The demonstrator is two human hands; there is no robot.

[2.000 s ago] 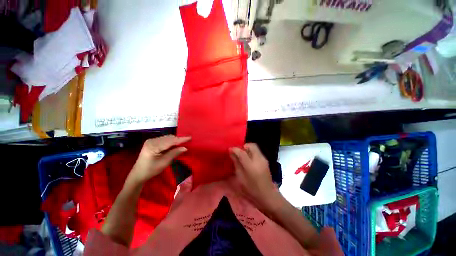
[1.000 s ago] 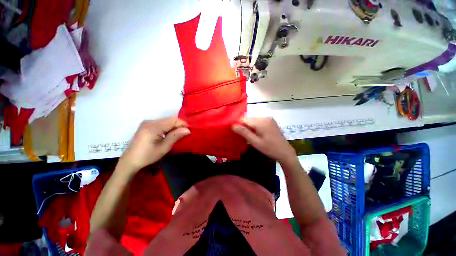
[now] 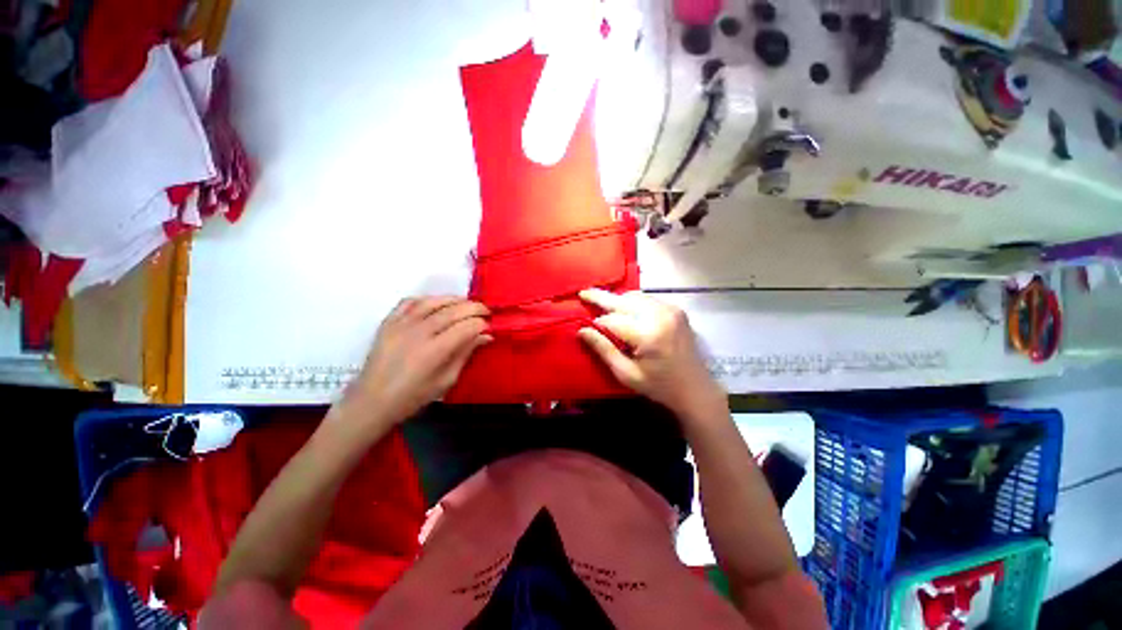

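A red fabric panel (image 3: 538,185) lies on the white machine table, its right edge by the presser foot (image 3: 652,212) of the sewing machine (image 3: 849,160). Dark seam lines and a fold cross its middle. My left hand (image 3: 431,351) rests with bent fingers on its left edge, just below the fold. My right hand (image 3: 642,342) pinches the cloth at the right end of the fold. The panel's near end hangs at the table's front edge. A bright white oblong, perhaps a lamp or hose end (image 3: 560,105), covers part of its far end.
Left are stacked pale pieces (image 3: 129,160) on a brown-taped board (image 3: 170,320). Right on the table are dark snips (image 3: 945,295) and an orange-red ring-shaped item (image 3: 1034,322). Below are a blue basket of red pieces (image 3: 105,431), a blue crate (image 3: 851,492) and a green tray (image 3: 1036,560).
Both hands have moved forward with the panel's near part, from above my lap onto the table. The cloth is now gathered in a fold between them. The view has shifted, showing more of the machine.
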